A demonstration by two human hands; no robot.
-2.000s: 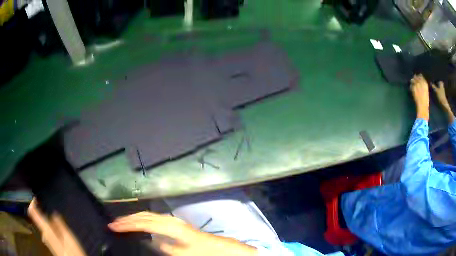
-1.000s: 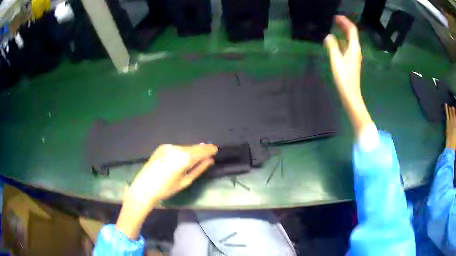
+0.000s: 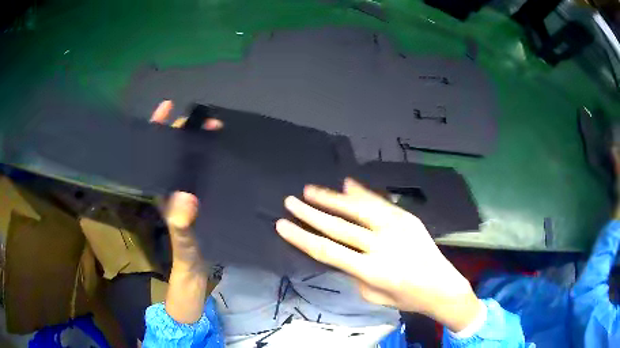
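A black die-cut blank (image 3: 272, 160) is held up over the table's near edge and my lap, its left part blurred and its right end with a small cut-out. My left hand (image 3: 182, 197) grips it near a crease at the left, with fingertips showing through or over its upper edge. My right hand (image 3: 381, 248) is spread, fingers apart, over the blank's right part; whether it touches is unclear. The stack of blanks (image 3: 319, 75) lies flat behind, with thin slots at its right end.
Green table (image 3: 534, 170). Black waste strips (image 3: 282, 296) lie on my pale lap. Open cartons (image 3: 41, 258) stand at the lower left. Folded black pieces (image 3: 554, 34) are at the far right. A co-worker's blue sleeve (image 3: 601, 285) is at the right edge.
My left hand now holds a blank raised off the table. My right hand has come down from the upper right to over the blank. The view has shifted.
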